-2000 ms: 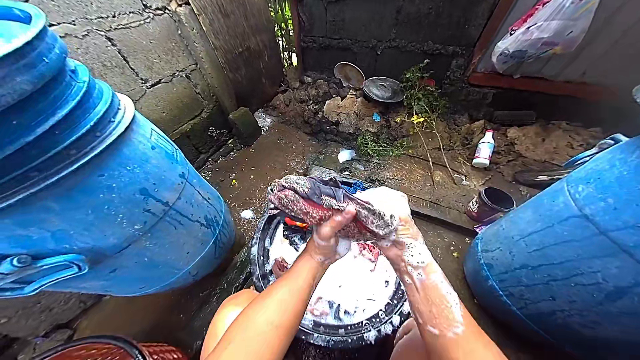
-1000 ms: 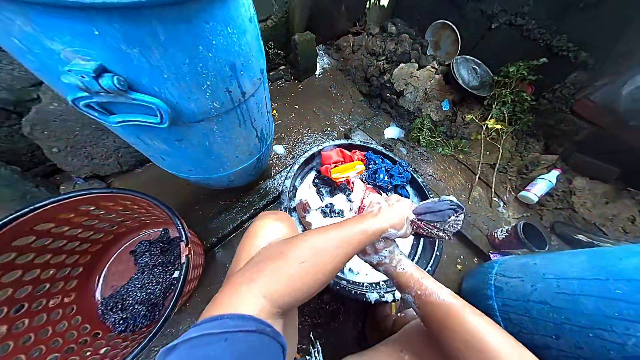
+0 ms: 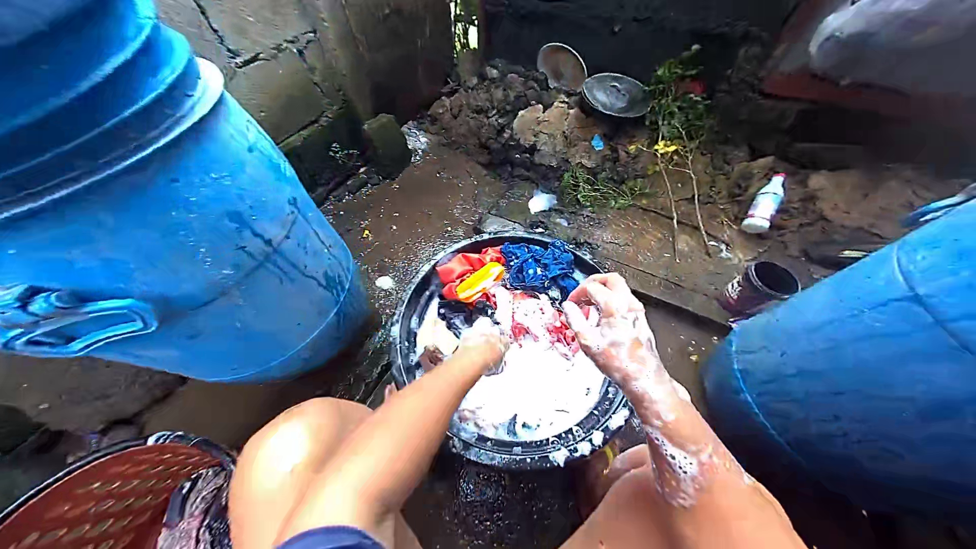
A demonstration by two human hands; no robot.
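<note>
A round black basin (image 3: 503, 459) stands between my knees, filled with white suds (image 3: 534, 389) and wet clothes. My left hand (image 3: 484, 343) reaches into the suds near a dark cloth (image 3: 463, 314); its fingertips are hidden, so its grip is unclear. Soapy and bent at the fingers, my right hand (image 3: 606, 316) is over the basin's right side, beside a red and white cloth (image 3: 537, 316); whether it pinches the cloth cannot be told. A red and yellow cloth (image 3: 473, 276) and a blue patterned cloth (image 3: 537, 267) lie at the basin's far side.
Large blue plastic barrels stand at left (image 3: 175, 213) and right (image 3: 854, 351). A reddish-brown plastic basket (image 3: 91, 496) holding dark cloth (image 3: 200, 507) is at lower left. Beyond the basin are a dark cup (image 3: 762, 286), a white bottle (image 3: 765, 204), a metal lid (image 3: 616, 94) and rubble.
The bunched cloth held up in both hands is no longer there; the hands have moved apart, the left down into the basin. The view swung toward the basket and back. Dark cloth shows in the basket throughout.
</note>
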